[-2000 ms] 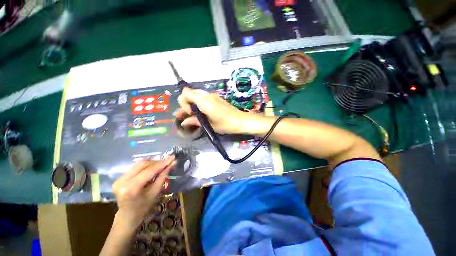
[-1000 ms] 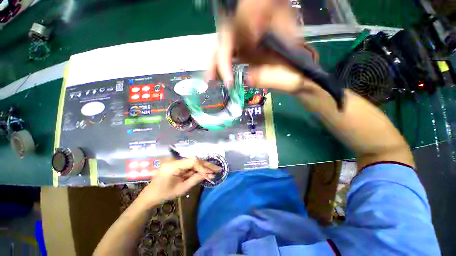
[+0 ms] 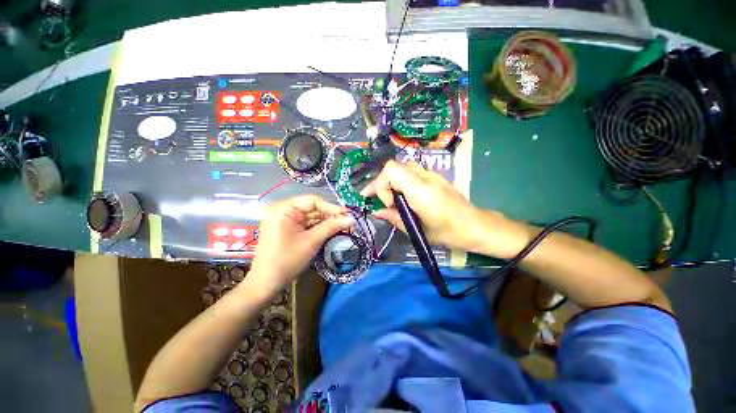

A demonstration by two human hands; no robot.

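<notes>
My right hand (image 3: pixel 416 198) holds the black soldering iron (image 3: pixel 420 246), whose cord trails to the right; fingers of this hand also touch a green ring circuit board (image 3: pixel 350 177). My left hand (image 3: pixel 294 234) pinches thin leads between thumb and forefinger, at the top of a coil unit (image 3: pixel 342 268) at the sheet's front edge. Another coil unit (image 3: pixel 304 153) stands on the printed sheet just left of the board. Two more green ring boards (image 3: pixel 422 115) lie behind my right hand, with wires around them. Whether the iron's tip touches anything I cannot tell.
A tape roll (image 3: pixel 502 81) with silvery bits stands at the back right, beside the fume fan (image 3: pixel 648 129). A coil unit (image 3: pixel 121 215) stands at the sheet's left edge. A framed panel (image 3: pixel 516 14) lies at the back. An open cardboard box (image 3: pixel 101 323) holds rows of units below.
My right hand has come back down from the far side with a ring board, which now lies beside my left hand. The blurred iron is now upright over the sheet's right part.
</notes>
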